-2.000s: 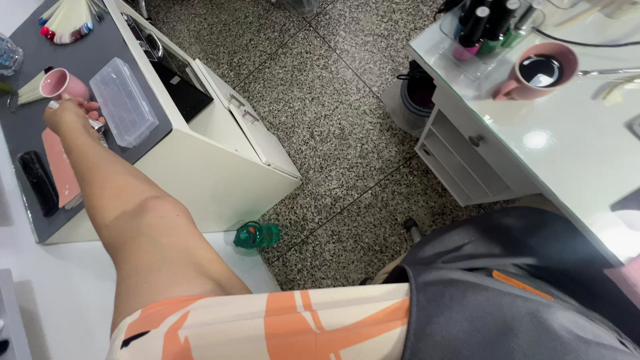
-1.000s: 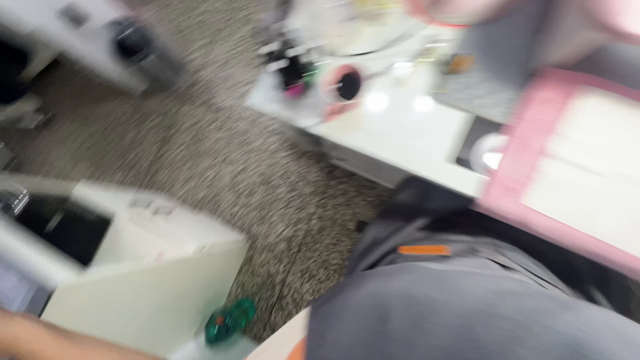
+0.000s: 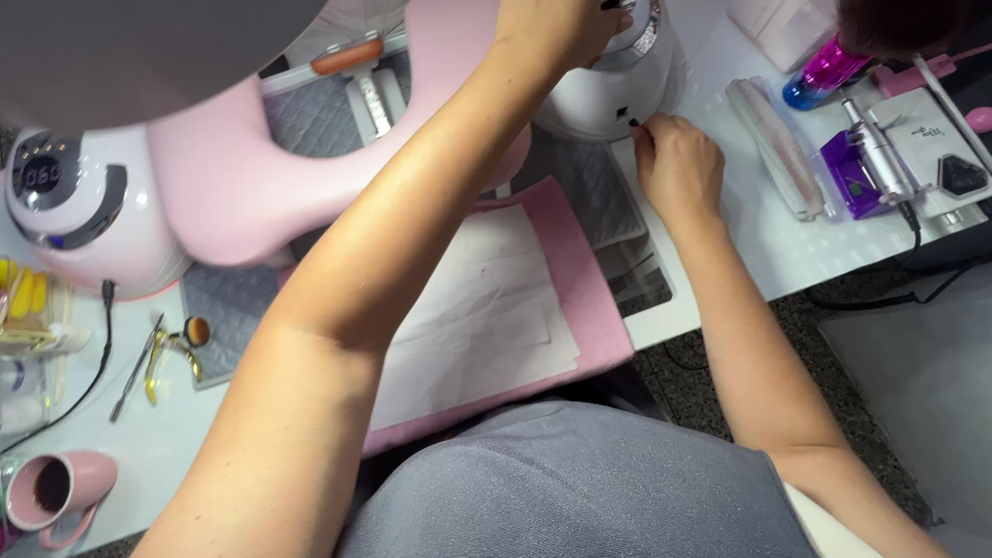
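Observation:
A white rounded nail lamp with a sparkling trim stands at the top centre, a small dark socket in its side. My left hand reaches over to the top of this lamp; its fingertips are partly hidden, with something dark beside them at the frame's edge. Close to the socket, my right hand pinches a small black piece, seemingly a connector, between thumb and finger. Whether it touches the lamp is unclear. Behind my left forearm lies a pink padded hand rest. White paper covers a pink towel before me.
Left: a second nail lamp with a cable, cuticle nippers, a metal pusher and a pink mug of dark liquid. Right: a nail drill handpiece in a purple holder, and its control unit. A grey round shape covers the upper left.
The view has swung to the desk. Two seconds ago one hand was at a pink mug on a side cabinet; now both hands are at the white lamp.

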